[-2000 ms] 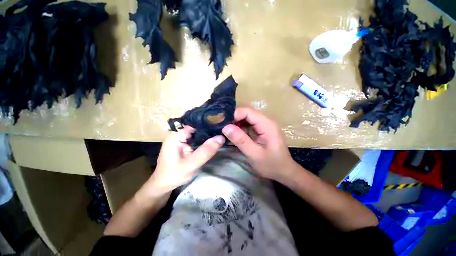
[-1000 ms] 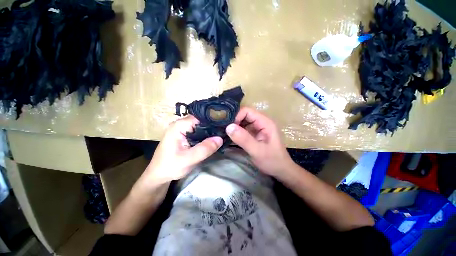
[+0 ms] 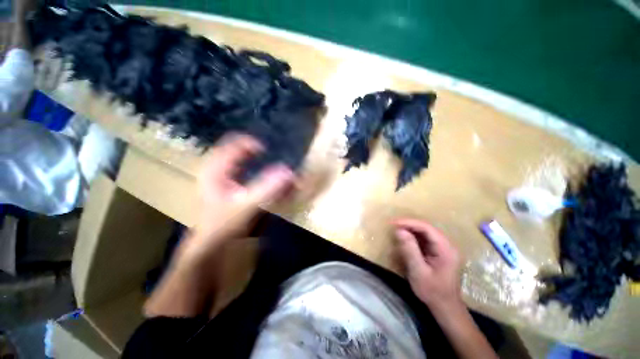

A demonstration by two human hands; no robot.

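Note:
My left hand (image 3: 238, 179) is blurred at the lower right end of a long row of black, jagged cape parts (image 3: 196, 84). Its thumb and fingers look apart, with black material behind the gap; no held part can be made out. My right hand (image 3: 429, 259) is over the bench's front edge, loosely curled, fingers apart and empty. A separate black cape part (image 3: 410, 130) lies at centre, its two jagged lobes pointing towards me. A white glue bottle (image 3: 530, 203) with a blue nozzle and a white marked strip (image 3: 500, 244) lie to the right.
A tangled heap of black spiky trim parts (image 3: 596, 245) lies at the right. The green conveyor (image 3: 421, 35) runs behind the tan bench (image 3: 351, 217). An open carton (image 3: 105, 245) is below left. Another person's arm (image 3: 17, 42) shows at the far left.
The view has swung left, showing the whole row and conveyor. My hands have parted; the black ringed part they held is no longer distinguishable. My left hand has moved left to the row.

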